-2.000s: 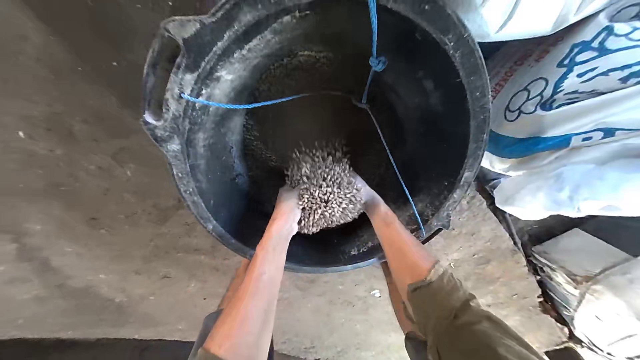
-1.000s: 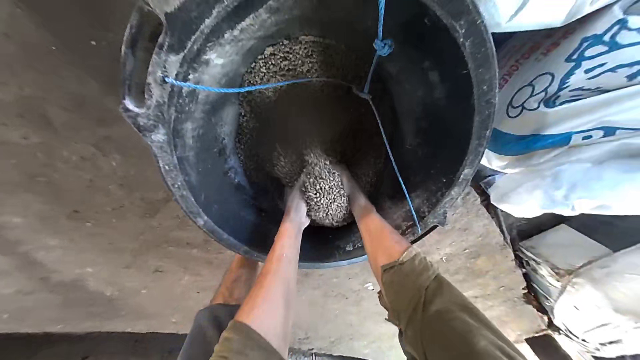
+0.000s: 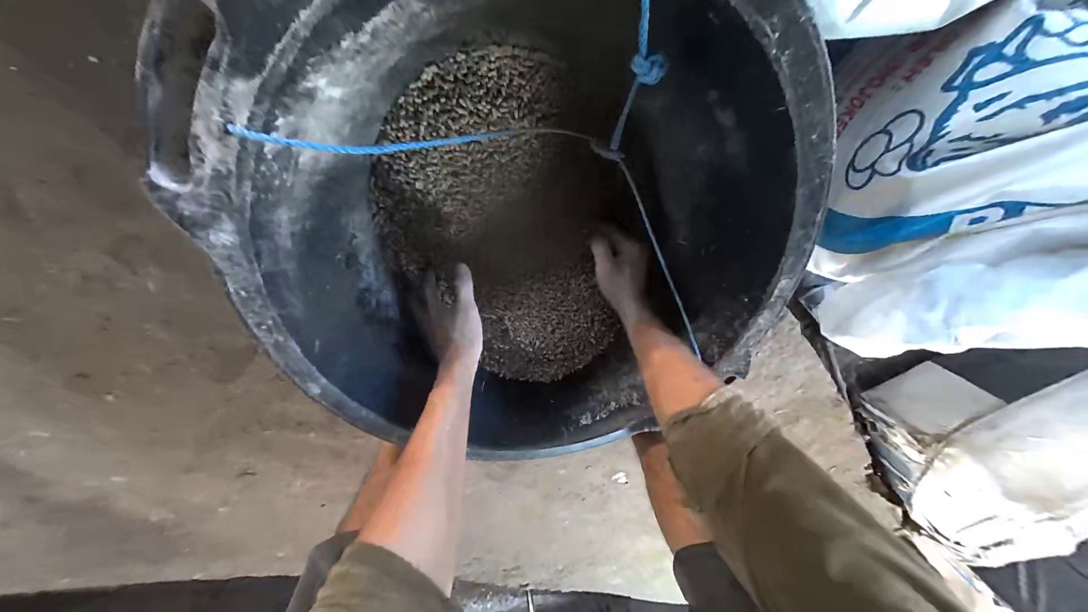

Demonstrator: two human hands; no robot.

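A large black plastic tub (image 3: pixel 314 340) stands before me, with brownish-grey pellets (image 3: pixel 476 127) over its bottom. Both my hands are down inside it. My left hand (image 3: pixel 455 319) is at the left side of the pellets, fingers apart, palm turned inward, holding nothing that I can see. Opposite it, my right hand (image 3: pixel 619 268) is at the right edge of the pellets, fingers somewhat curled, with no pellets visible in it. A blue rope (image 3: pixel 357 149) with a knot crosses the tub's mouth above the pellets, and one strand runs down beside my right hand.
White printed woven sacks (image 3: pixel 952 229) lie to the right of the tub. Below them is another whitish sack (image 3: pixel 1011 467) beside a pale flat piece (image 3: pixel 931 395). The tub's side handle (image 3: pixel 178 102) is at the upper left. My legs show beneath my forearms on the dusty floor (image 3: pixel 110 408).
Two seconds ago my hands held a heap of pellets between them, then were lower among the pellets. Now they are apart and that heap is no longer held.
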